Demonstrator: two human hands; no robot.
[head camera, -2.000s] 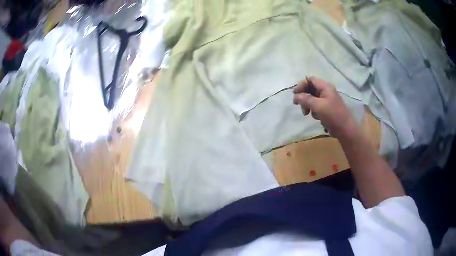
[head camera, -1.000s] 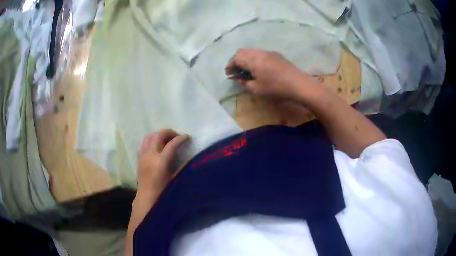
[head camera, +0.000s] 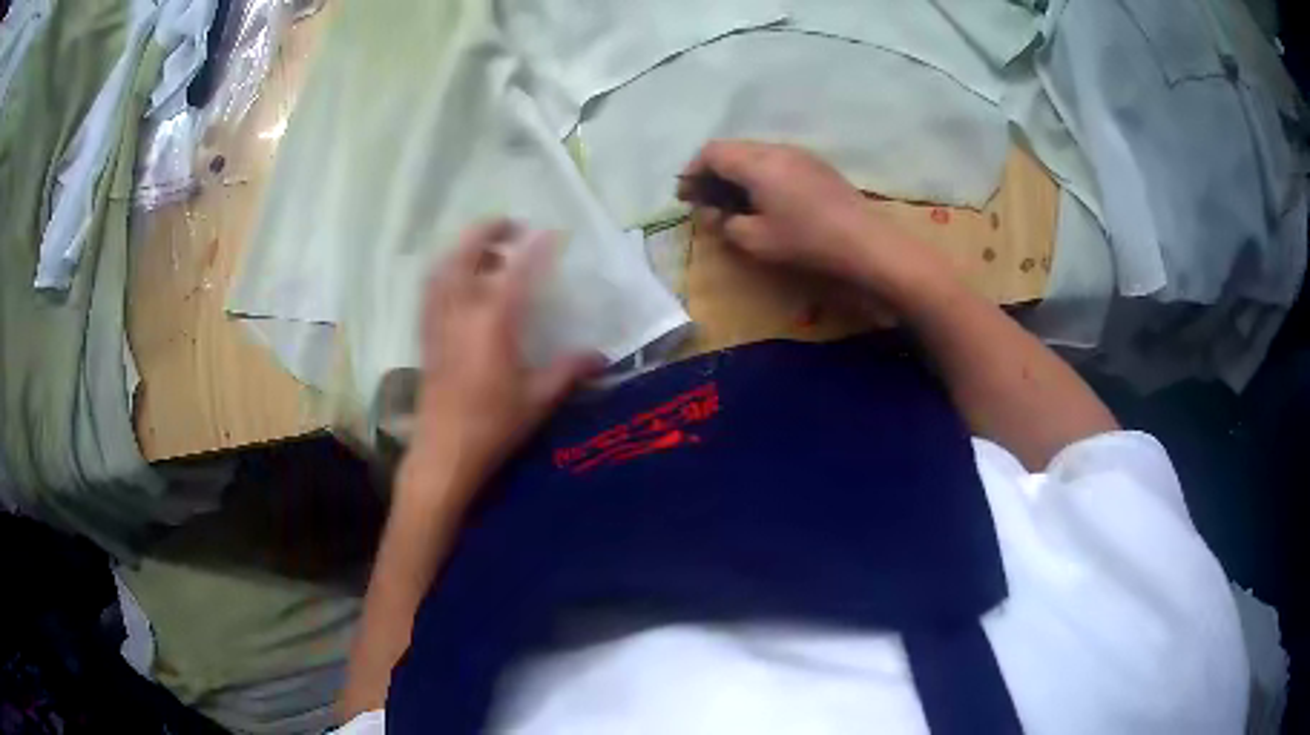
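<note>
A pale green dress (head camera: 388, 158) lies spread on the wooden table in front of me, its lower edge near my apron. My left hand (head camera: 489, 309) is blurred over the near part of the cloth, fingers spread. I cannot tell whether it grips the fabric. My right hand (head camera: 769, 201) is curled at the near edge of a pale grey-green panel (head camera: 805, 108). It holds a small dark tool that looks like thread snips (head camera: 718, 191), mostly hidden in the palm.
More pale green garments (head camera: 1178, 158) are heaped at the right and hang over the table edge. Others (head camera: 72, 330) hang at the left. A black hanger part (head camera: 213, 55) and clear plastic (head camera: 259, 65) lie at the upper left. Bare wood (head camera: 216, 330) shows at the left.
My left hand came into view onto the dress and has since moved up over it. My right hand moved left and nearer. The near corner of the cloth has shifted and turned.
</note>
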